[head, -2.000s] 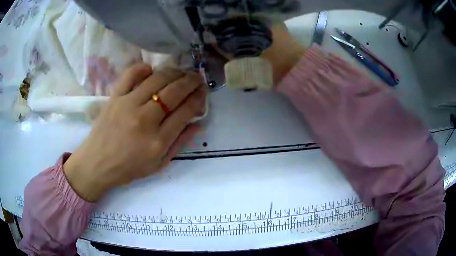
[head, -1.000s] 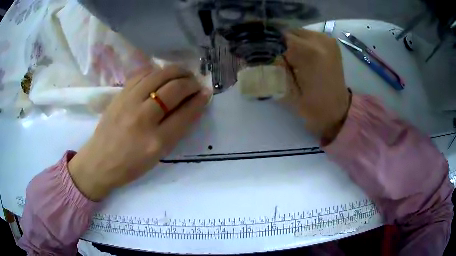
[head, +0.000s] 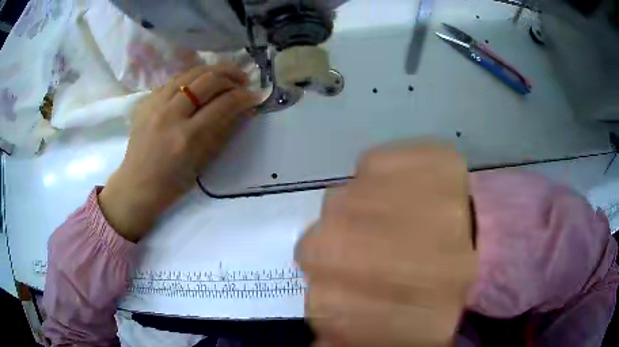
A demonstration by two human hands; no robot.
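Observation:
The light floral garment (head: 142,57) lies on the left of the machine bed, its cream edge (head: 95,112) running towards the needle area. My left hand (head: 183,129), with an orange-gold ring, presses on the garment's edge just left of the presser foot (head: 261,61); its fingertips are near the foot. My right hand (head: 400,251) is blurred over the front of the table, away from the garment; its fingers are not clear and I cannot tell if it holds anything.
The machine head (head: 190,24) with a cream knob (head: 301,66) overhangs the top. Thread snips (head: 485,59) and a slim grey metal bar (head: 418,37) lie on the bed at the back right. A printed ruler scale (head: 217,283) runs along the front edge.
My right hand has come from behind the knob down to the front of the table. My left hand stays on the garment. The view has shifted a little.

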